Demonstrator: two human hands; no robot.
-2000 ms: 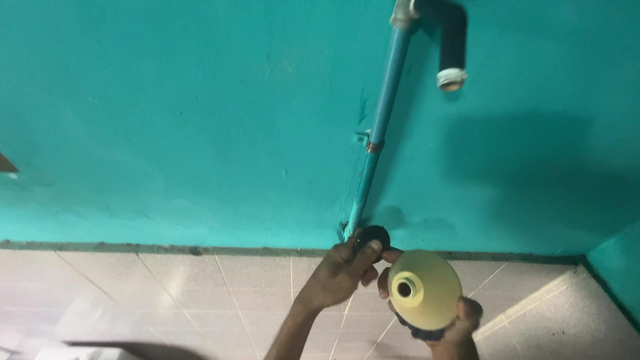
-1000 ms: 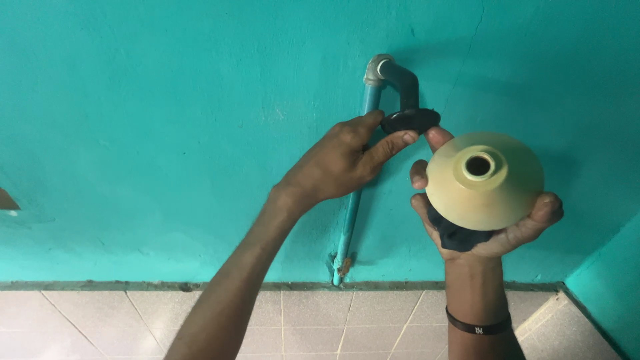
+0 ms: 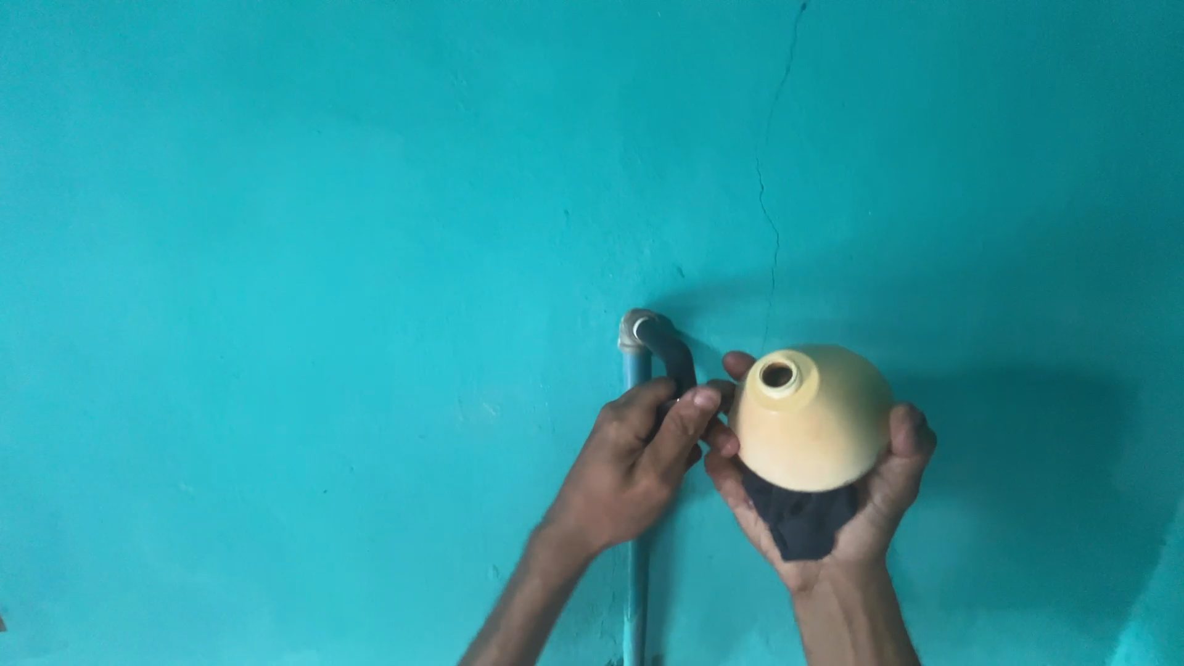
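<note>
A cream-coloured rounded shell with a short threaded neck, likely plastic, rests in my right hand, its hole facing up and toward me. Dark cloth lies between the shell and that palm. My left hand closes around the lower end of the black bent pipe, where a dark piece shows partly between the fingers; the rest of it is hidden. Fingertips of my right hand reach close to my left thumb at the pipe end.
The black pipe comes out of a grey elbow fitting on top of a blue vertical pipe, which runs down the turquoise wall. A thin crack runs down the wall above the shell.
A second ago my left hand held a black ring at the pipe's end; now it is closed around that end. Two seconds ago both hands were well below the pipe. The view has shifted up.
</note>
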